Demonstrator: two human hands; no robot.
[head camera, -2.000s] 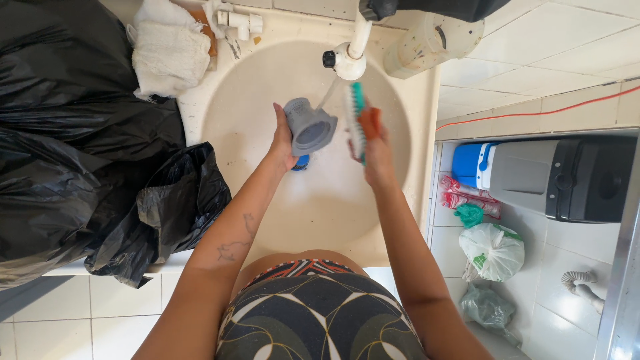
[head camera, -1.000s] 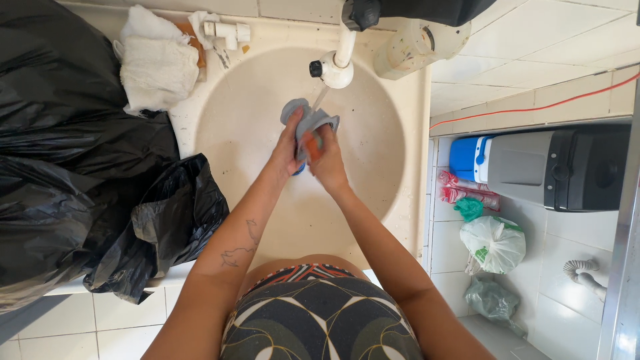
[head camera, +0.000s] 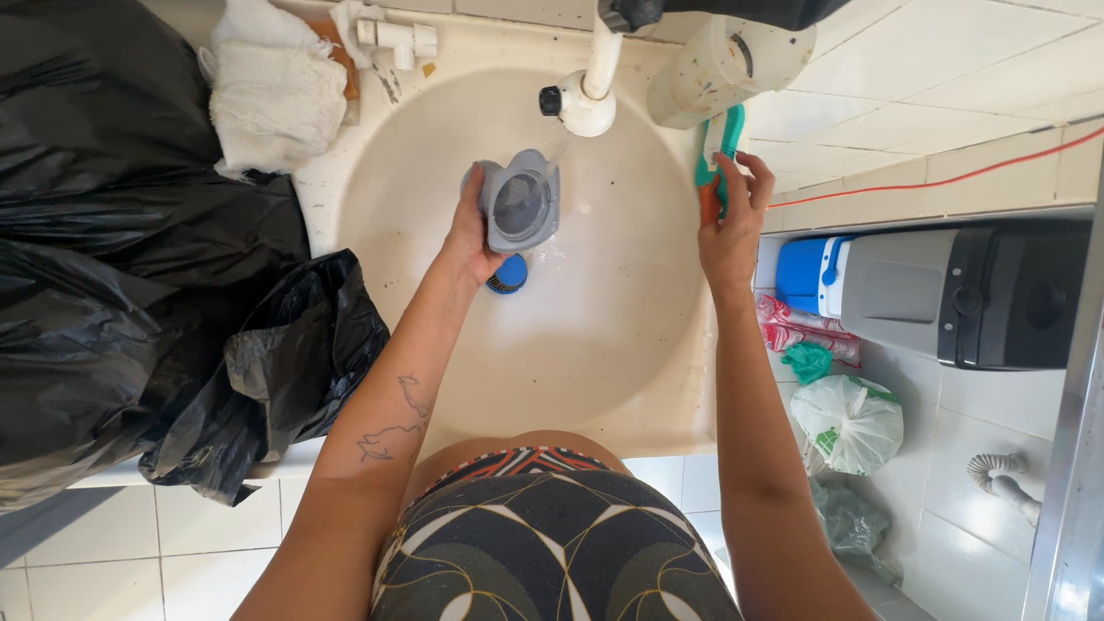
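Note:
My left hand (head camera: 470, 226) grips a grey plastic part (head camera: 521, 203) with a round mesh centre, held over the sink basin (head camera: 604, 345). A thin stream of water runs from the white faucet (head camera: 588, 105) onto or beside that part. Below it, a round blue-topped piece (head camera: 507, 274) lies in the basin, partly behind my left hand. At the sink's right rim, my right hand (head camera: 735, 211) has its fingers on a green and orange brush (head camera: 723, 155); its bristles are hidden from view.
Black plastic bags (head camera: 129, 259) cover the left side. White cloths (head camera: 276, 103) and a white pipe fitting (head camera: 398, 41) lie at the back left rim. A cloudy plastic container (head camera: 707, 73) stands behind the brush. A cooler (head camera: 897, 293) and tied bags (head camera: 847, 423) are at right.
My right hand, which was at the grey part one second ago, has moved right to the sink's rim with the brush. The grey part stays in my left hand, its mesh now facing up.

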